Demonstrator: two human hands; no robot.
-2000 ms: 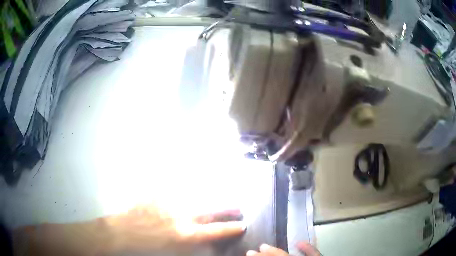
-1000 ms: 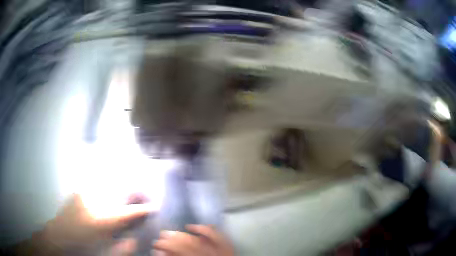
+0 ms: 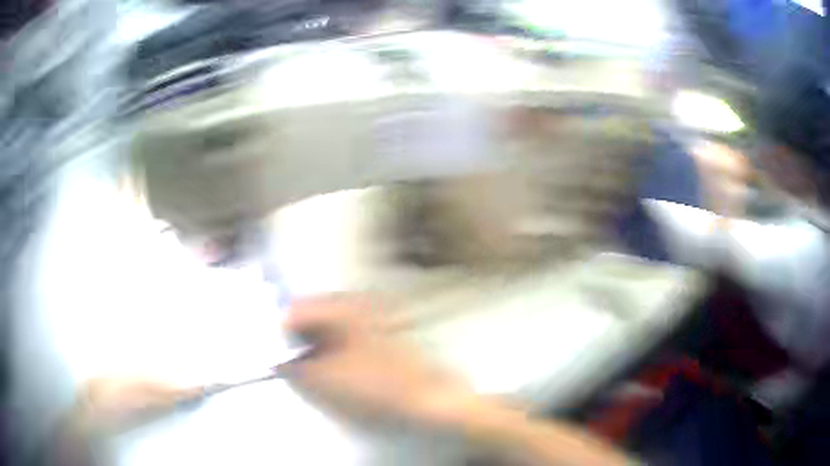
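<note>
The frame is strongly blurred. My right hand [image 3: 373,364] is low in the middle, its fingers closed on the edge of a pale fabric panel [image 3: 246,432]. A dark line of the panel's edge runs from there down left to my left hand [image 3: 127,405], which is washed out by the lamp glare; its fingers cannot be made out. The sewing machine [image 3: 318,155] stretches across behind my hands, its head at the left. The needle area [image 3: 214,250] is smeared in glare above and left of my right hand.
The white table's front edge [image 3: 592,364] runs diagonally at the right. Another person, with a hand [image 3: 723,173] and a white sleeve [image 3: 774,246], is at the right beside a bright light [image 3: 710,111]. Blurred dark and pale material lies at the far left.
The view has swung right, so the machine sits further left. My right hand has come up and now grips the panel's edge. More of the other person shows.
</note>
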